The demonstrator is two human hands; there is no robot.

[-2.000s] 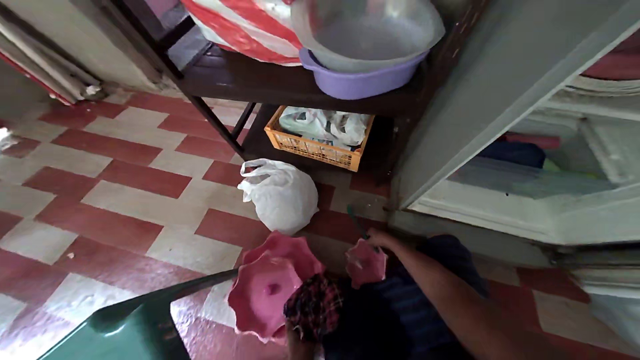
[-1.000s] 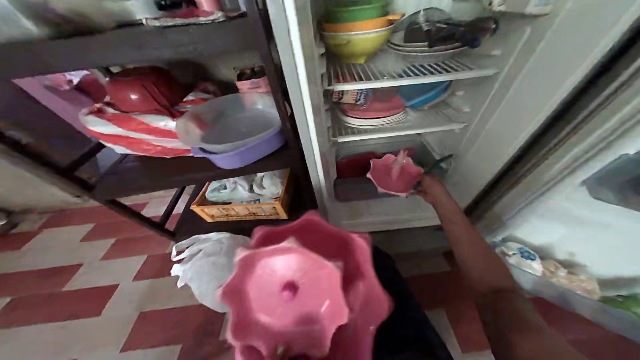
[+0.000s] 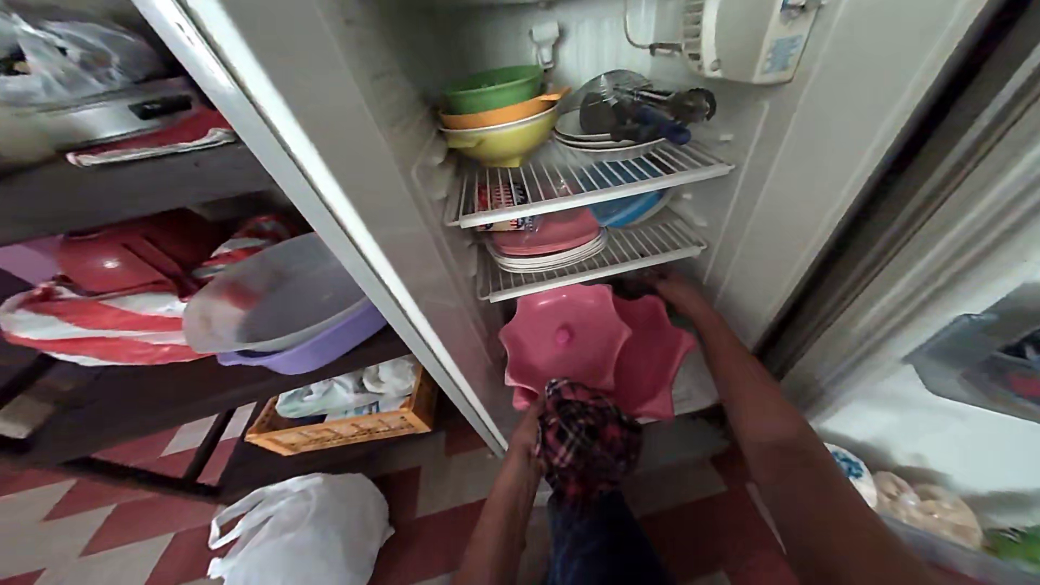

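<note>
Two pink scalloped dishes, a nearer one [image 3: 561, 337] with a small knob at its middle and another [image 3: 650, 353] behind its right side, stand tilted at the bottom of the open refrigerator. My left hand [image 3: 528, 422] is at the nearer dish's lower edge, its fingers mostly hidden, beside a plaid cloth [image 3: 585, 435]. My right hand [image 3: 670, 288] reaches in under the lower wire shelf [image 3: 597, 264], behind the right dish; its fingers are in shadow and what they touch is hidden. The small pink bowl seen earlier does not show.
Stacked bowls [image 3: 496, 114] and plates with utensils stand on the upper wire shelf [image 3: 601, 191]. Pink and white plates [image 3: 548, 244] lie below. Left are a dark rack [image 3: 89, 406], a purple basin [image 3: 309, 345], an orange crate [image 3: 349, 422] and a white plastic bag [image 3: 309, 528]. The refrigerator door [image 3: 959, 406] is at right.
The large pink dishes have moved from in front of the refrigerator into its bottom. My right hand, which held the small pink bowl, is now deeper inside. The view has swung toward the refrigerator.
</note>
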